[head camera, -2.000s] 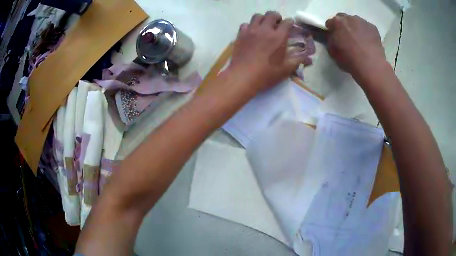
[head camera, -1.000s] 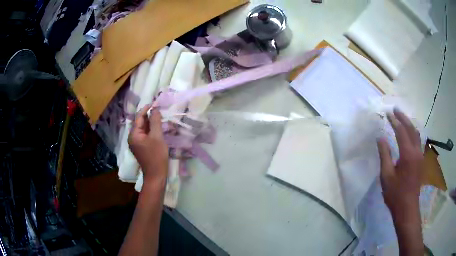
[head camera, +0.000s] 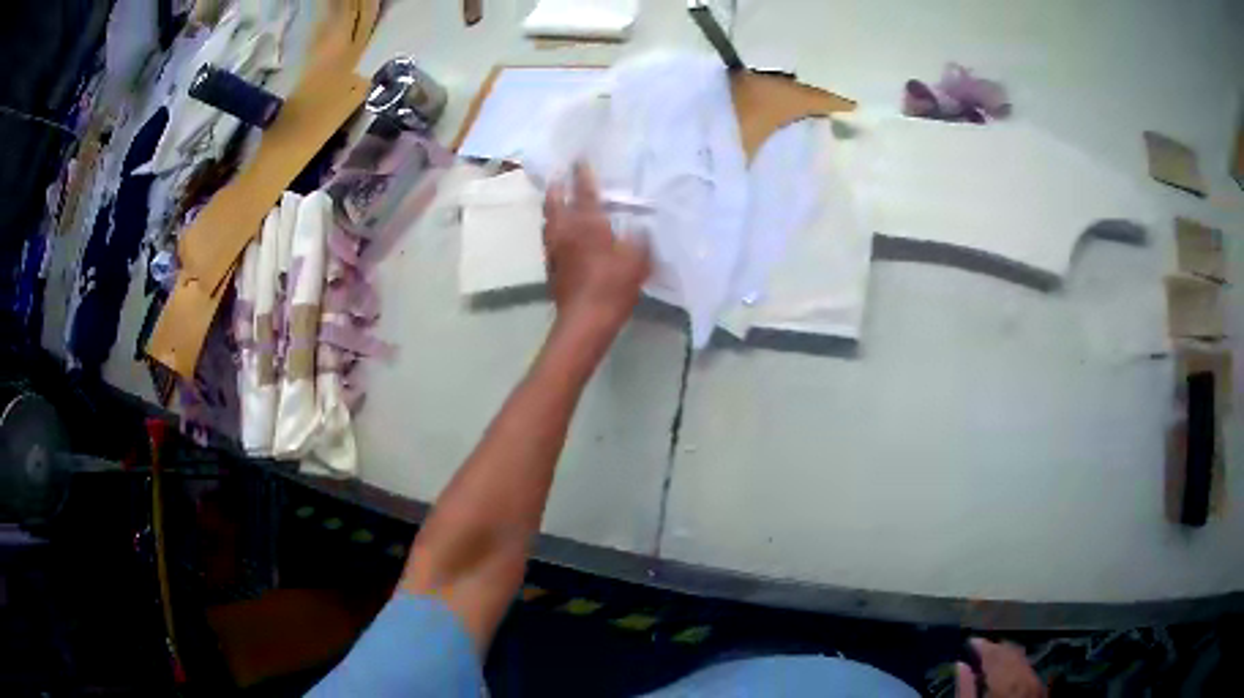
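My left hand (head camera: 595, 259), blurred, reaches over thin white paper sheets (head camera: 682, 191); whether its fingers grip a sheet is unclear. The sheets lie loosely crumpled over white cut pieces (head camera: 502, 246). A tan card pattern (head camera: 778, 109) shows beside the sheets, with a dark metal tool (head camera: 715, 34) near its top. My right hand (head camera: 1007, 671) is small and partly cut off at the bottom edge, below the table's front edge; what it holds cannot be told.
White bundles with mauve ties (head camera: 293, 341), long tan card (head camera: 259, 205) and a shiny metal container (head camera: 405, 96) are at left. Stacked white pieces (head camera: 969, 191), a mauve tie bundle (head camera: 955, 93), tan tickets (head camera: 1195, 308) and a black bar (head camera: 1198, 450) are at right.
The view has swung right. My left hand has left the mauve strips by the bundles and is over the paper. My right hand has moved from the paper down below the table edge.
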